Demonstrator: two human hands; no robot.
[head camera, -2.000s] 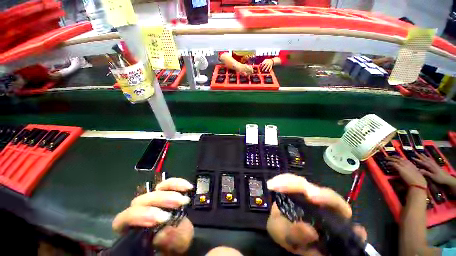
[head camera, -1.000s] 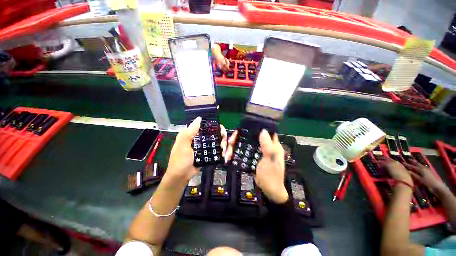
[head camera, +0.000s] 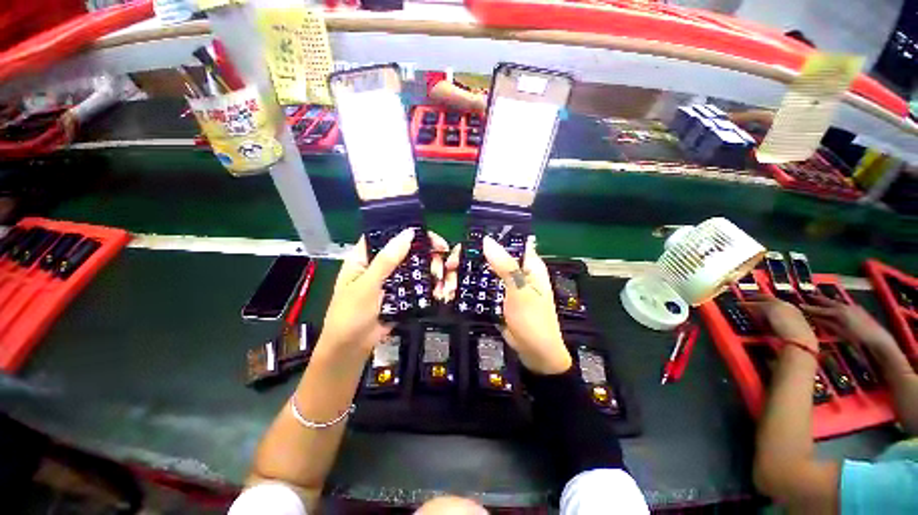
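Note:
My left hand (head camera: 354, 302) holds an open flip phone (head camera: 376, 141) upright, its thumb on the black keypad with white digits. My right hand (head camera: 525, 307) holds a second open flip phone (head camera: 518, 141) beside it, thumb near the top of its keypad. Both upper screens are lit bright white. The two phones are side by side with a gap between their screens. Below and behind the hands lies a black tray (head camera: 463, 414) with several closed phones (head camera: 490, 362) in its pockets, each with a gold round spot. My hands hide part of the tray.
Left of the tray are small dark blocks (head camera: 262, 363), a smartphone (head camera: 276, 288) and a red marker (head camera: 301, 294). Right are a fan (head camera: 695, 270), red pens (head camera: 679, 352) and a red tray (head camera: 840, 422) with another person's hands over it. A pen cup (head camera: 238, 131) hangs on a post.
The right phone has straightened and moved slightly left, now beside the left one. The right thumb now rests higher on the keypad. The whole view has shifted slightly.

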